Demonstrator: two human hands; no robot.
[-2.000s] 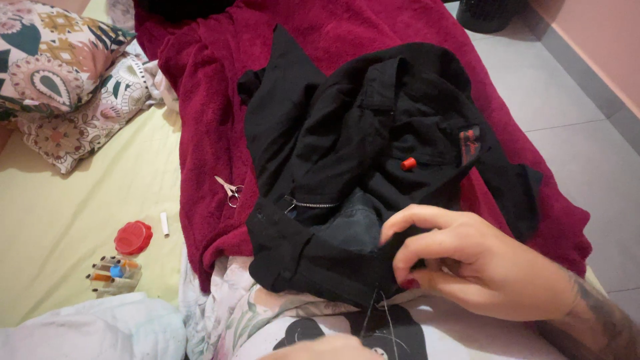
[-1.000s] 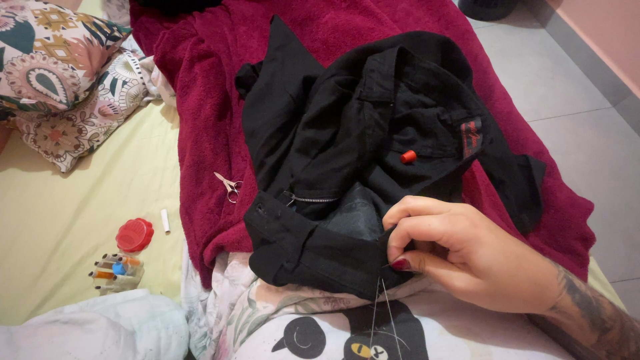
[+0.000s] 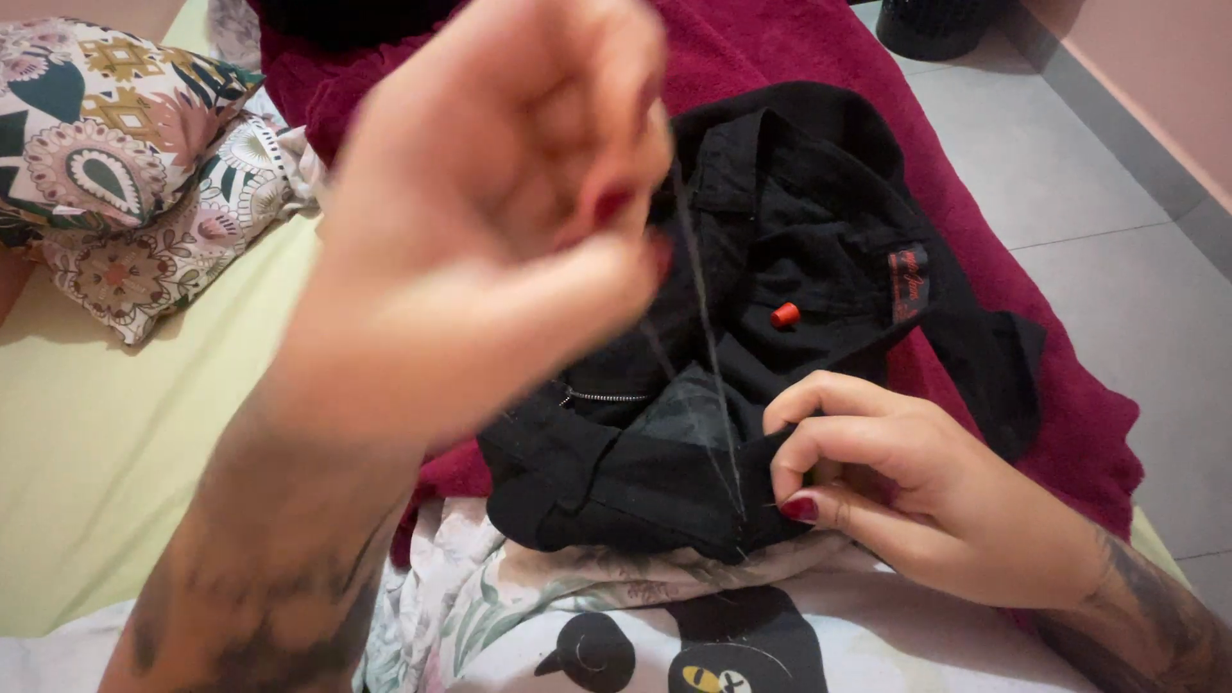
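Note:
A black garment with a metal zipper lies spread in front of me. My right hand pinches its near edge between thumb and fingers. Raised close to the camera and blurred, my left hand has its fingers curled in; pale thread runs taut from it down to the garment's edge, where light stitches show. Any needle in my left fingers is hidden. On the black cloth, beyond my right hand, rests a small red thimble-like cap.
Under the garment is a burgundy towel or blanket. Patterned pillows lie at the upper left on a pale yellow sheet. A dark basket stands on the tiled floor at the top right.
My left hand has come up from the bottom edge, drawing the thread upward. My right hand still grips the garment. The scissors, red lid-like disc and thread spools seen before are now hidden behind my left arm.

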